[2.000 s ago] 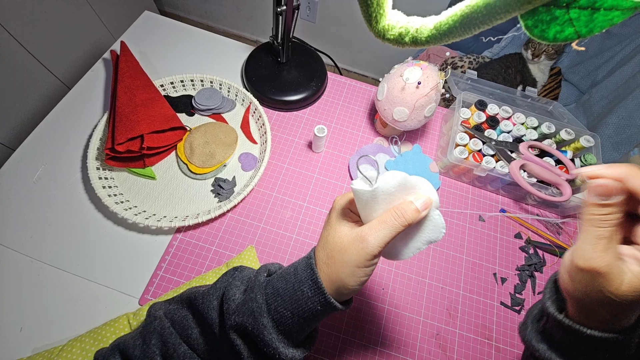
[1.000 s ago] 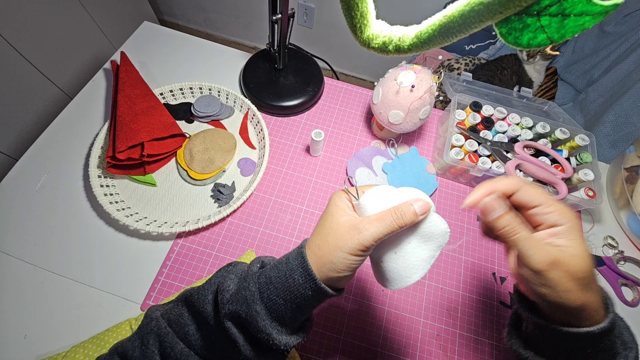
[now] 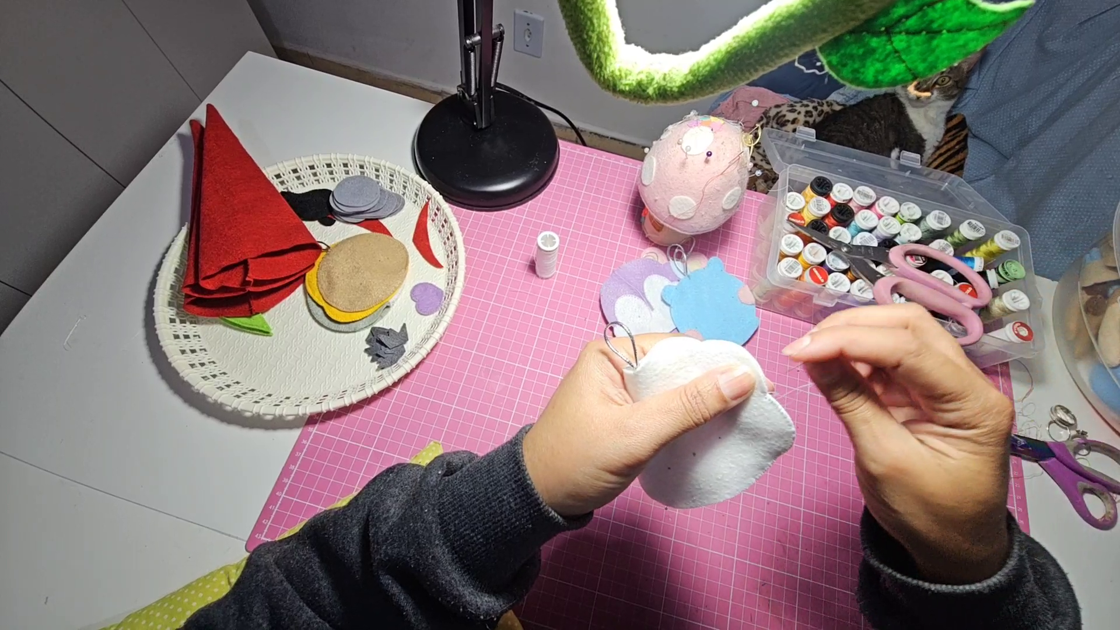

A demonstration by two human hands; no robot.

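A white felt piece (image 3: 717, 451) with a stitched right edge and a thin cord loop (image 3: 621, 343) at its top is pinched between the thumb and fingers of my left hand (image 3: 604, 424). To the right of it, my right hand (image 3: 910, 429) has thumb and index finger close together; a faint thread shows between it and the felt edge, but whether a needle is in the fingertips I cannot tell. Behind the felt lie a blue felt shape (image 3: 713, 304) and a purple and white felt shape (image 3: 626, 284). A white thread spool (image 3: 547, 255) stands on the pink cutting mat (image 3: 499, 350).
Left is a white woven tray (image 3: 254, 376) with red felt (image 3: 245, 236) and cut shapes. Behind are a black lamp base (image 3: 486, 157) and a pink pincushion (image 3: 697, 175). Pink scissors (image 3: 932, 280) lie on a thread box (image 3: 901, 328); purple-handled scissors (image 3: 1072, 477) lie right. A cat (image 3: 884, 122) rests behind.
My right hand has come in from the right edge, nearer the felt. The white felt has tilted in my left hand, which still holds it.
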